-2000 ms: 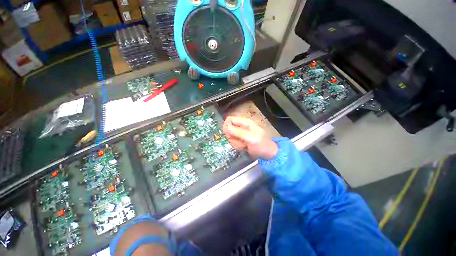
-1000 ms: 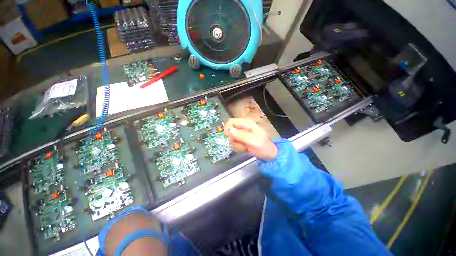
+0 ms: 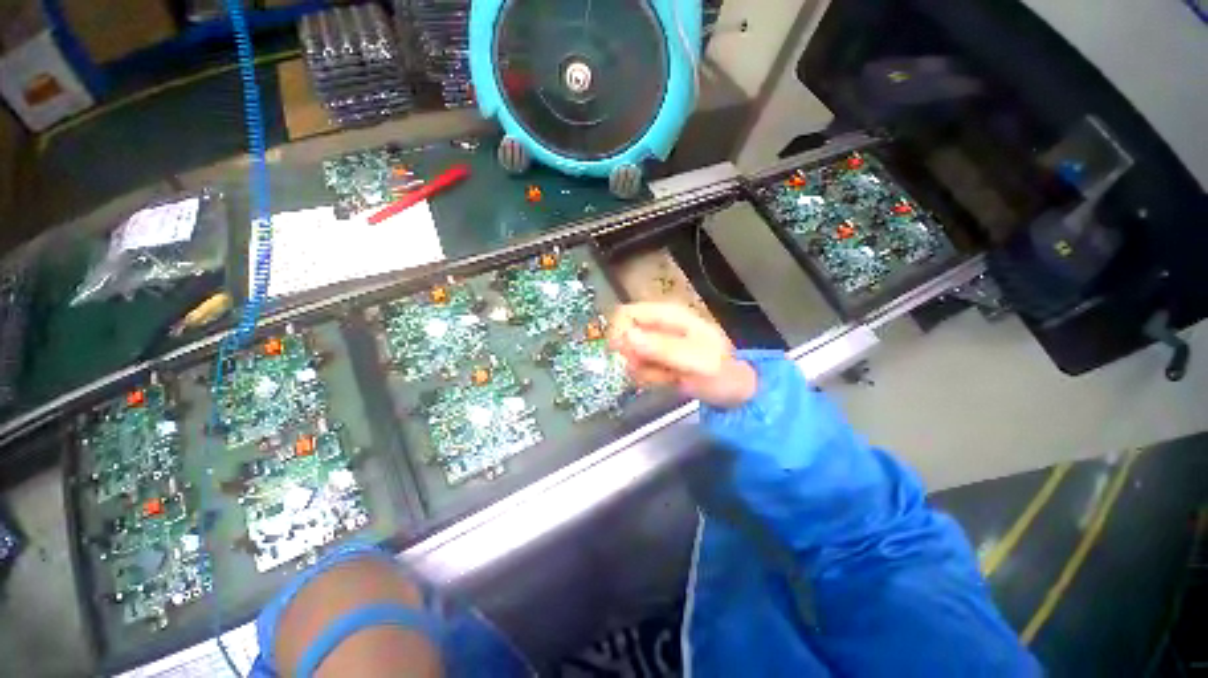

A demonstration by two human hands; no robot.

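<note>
My right hand is over the right edge of the middle carrier, beside its lower right circuit board. Its fingers are curled together, and I cannot tell whether anything is in them. The middle carrier holds several green boards with orange parts. The left carrier holds several similar boards. Of my left arm, the bare wrist with a blue strap shows at the bottom edge. The left hand's fingers are cut off by the frame.
A third carrier lies on the rails by black machinery. Behind the conveyor are a turquoise fan, paper, a red pen, a loose board, a plastic bag and a blue coiled cord.
The view has shifted. The carriers sit slightly further right relative to the paper and fan. My right hand has moved slightly right, its fingers still curled.
</note>
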